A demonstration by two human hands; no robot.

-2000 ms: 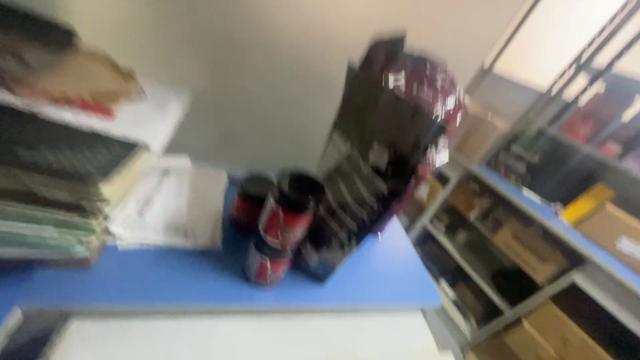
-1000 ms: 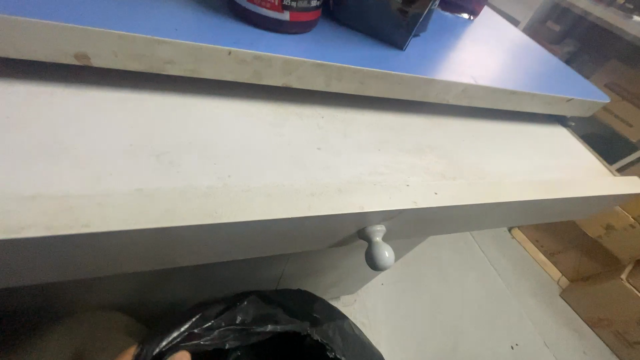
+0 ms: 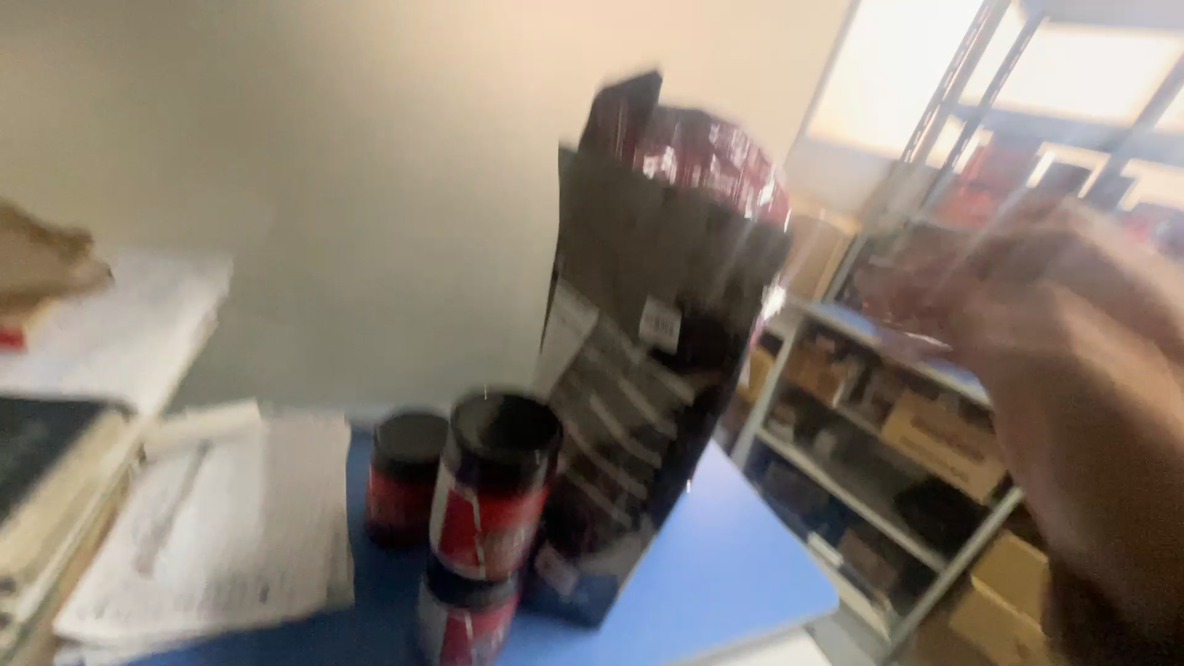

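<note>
My right hand [image 3: 1045,287] is raised at the right of the view, blurred by motion; a thin, shiny, see-through thing seems to be at its fingertips, though the blur hides whether they grip it. Left of it, a tall dark box [image 3: 638,388] leans on the blue tabletop [image 3: 740,555], with a dark red, shiny plastic-wrapped thing [image 3: 712,157] showing at its top. Beside the box, one red-labelled jar with a black lid [image 3: 495,490] is stacked on another jar [image 3: 467,624]. A third jar [image 3: 405,481] stands just behind. My left hand is out of view.
Loose papers [image 3: 240,518] lie on the table left of the jars, next to a stack of books or files [image 3: 55,490]. Behind the table's right corner stands a metal shelf unit [image 3: 860,481] with cardboard boxes [image 3: 943,444]. A wall rises behind the table.
The view has swung up from the drawer and the black plastic bag, where fingers showed at the bottom edge. My right hand has come into view at the right.
</note>
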